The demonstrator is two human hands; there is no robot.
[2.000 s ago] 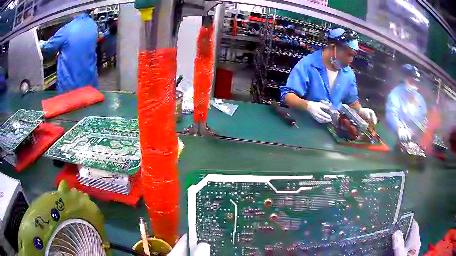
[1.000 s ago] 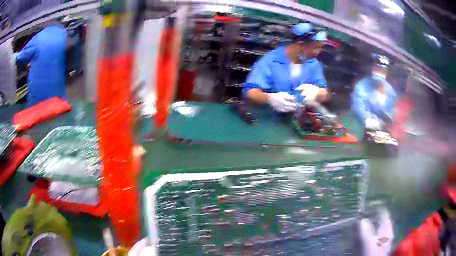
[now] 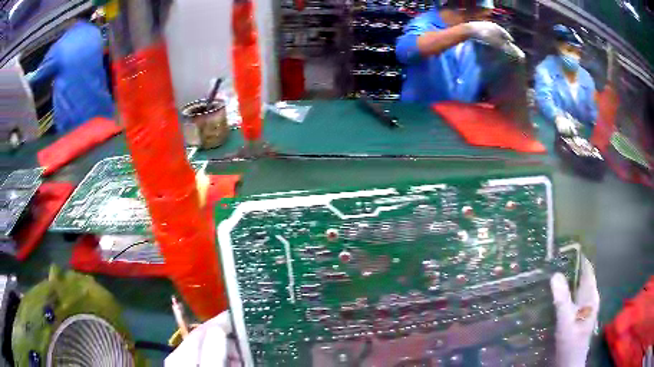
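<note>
A large green circuit board [image 3: 401, 265], solder side towards me, is held up in front of me over the bench. It has white border lines and rows of silvery solder points; its lower edge is cut off by the frame. My left hand [image 3: 204, 344], in a white glove, holds its lower left edge and is partly cut off by the frame. My right hand [image 3: 576, 308], also in a white glove, grips the right edge, its fingers at the corner. The board's far side is hidden.
Wrapped red-orange post [image 3: 161, 172] stands left of the board, a second [image 3: 247, 79] behind. Green fan [image 3: 72, 322] is at lower left. Other boards [image 3: 107, 193] lie left. A brown cup [image 3: 206, 123] and red-orange pad [image 3: 487, 127] are across the bench. Several people in blue work beyond.
The view has shifted, and the held board shows higher and more fully in the frame. The person opposite has raised a gloved arm, and the red-orange pad there is now bare.
</note>
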